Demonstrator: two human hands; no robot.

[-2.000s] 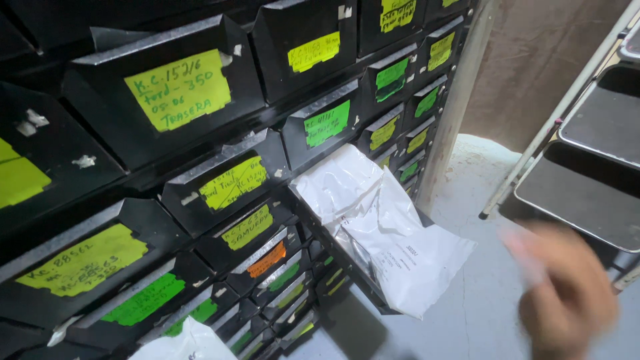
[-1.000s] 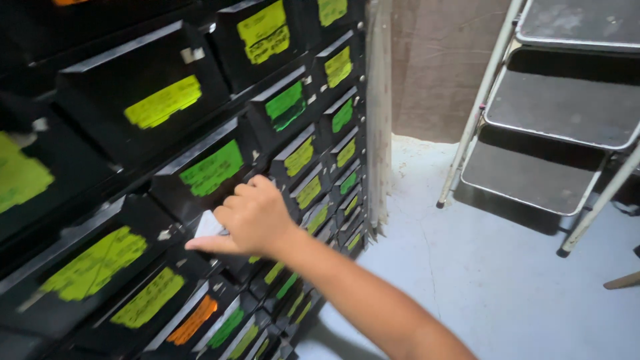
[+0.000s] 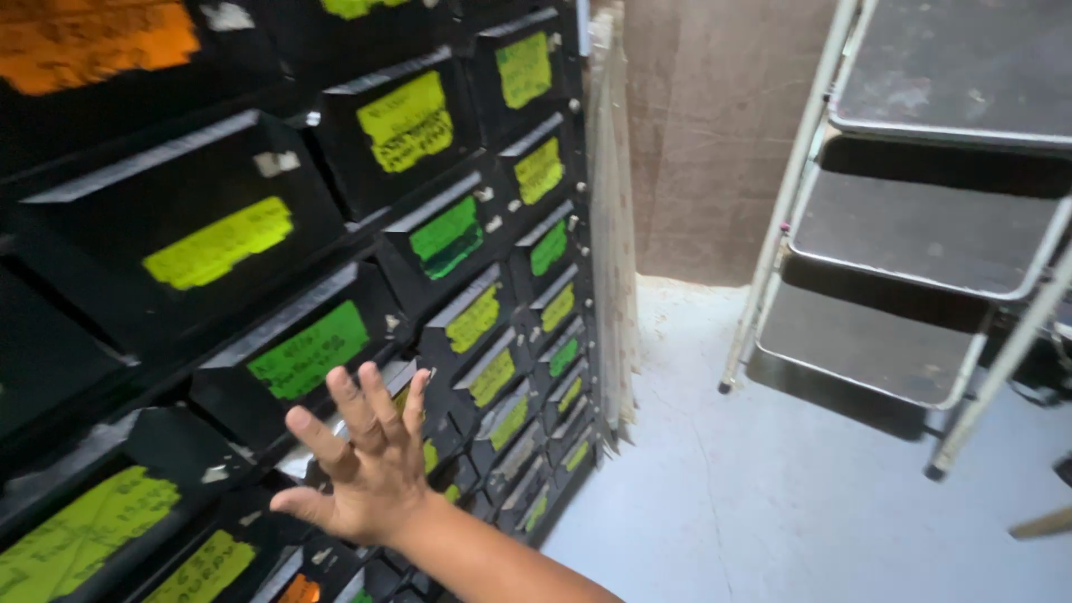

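Observation:
My right hand [image 3: 368, 469] is spread with its fingers apart and holds nothing. It is at the front of a black drawer that it largely hides, below a black drawer with a green label [image 3: 308, 347]. Whether the palm touches the drawer front cannot be told. White plastic [image 3: 301, 456] shows beside and behind the fingers. A black drawer with a yellow label [image 3: 404, 121] is higher up in the same cabinet. My left hand is not in view.
Rows of black drawers with yellow, green and orange handwritten labels fill the left side. A pale, ragged-edged sheet [image 3: 613, 234] hangs along the cabinet's side. A folding step stool [image 3: 871, 335] stands at right on the light floor [image 3: 653, 502], before a brown wall panel [image 3: 695, 151].
Two seconds ago the drawer below the green-labelled one stood pulled out with white plastic bags in it; now it is largely pushed in. My right hand has moved to it and spread its fingers.

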